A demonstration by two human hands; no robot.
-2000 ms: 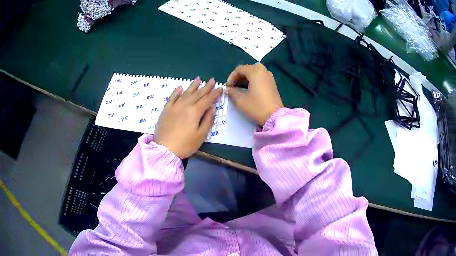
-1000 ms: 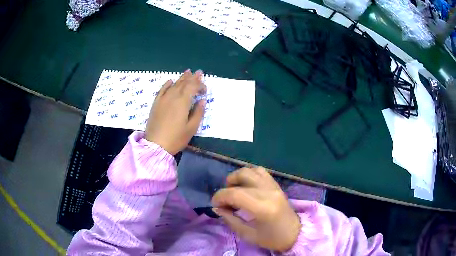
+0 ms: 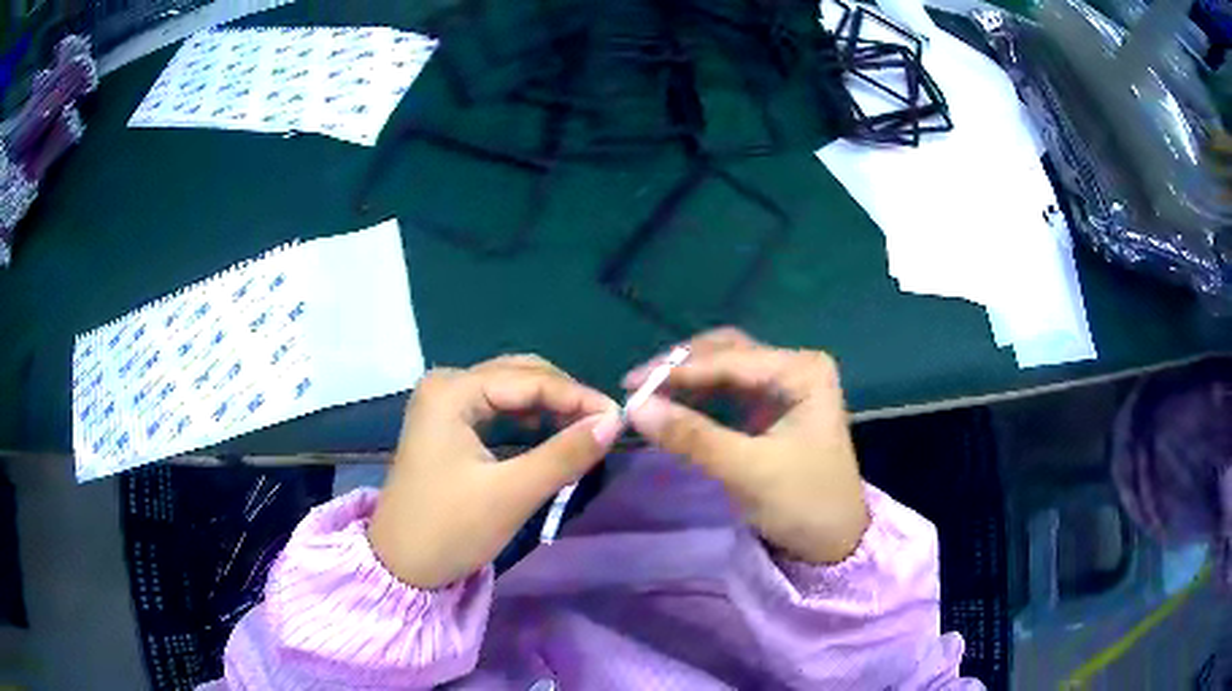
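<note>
A narrow white adhesive strip (image 3: 658, 379) with faint blue print is held between both hands, above the lap near the bench edge. My left hand (image 3: 503, 452) pinches it between thumb and index finger; a white end hangs below that hand, beside something dark that I cannot make out. My right hand (image 3: 750, 439) pinches the upper part between thumb and fingers, close to the left fingertips. The printed adhesive sheet (image 3: 203, 354) lies on the green bench at the left, with a comb-like upper edge and a blank area at its right.
A second adhesive sheet (image 3: 287, 81) lies farther back. Tangled black frames (image 3: 635, 81) lie at back centre, one single frame (image 3: 696, 230) nearer. Stacked frames (image 3: 885, 81) sit on white paper (image 3: 946, 223) at right, beside clear plastic bags (image 3: 1135, 149). A black basket (image 3: 223, 540) is below the edge.
The view has turned right. My left hand has left the adhesive sheet and met my right hand over the lap. The white strip now shows between the fingers of both hands.
</note>
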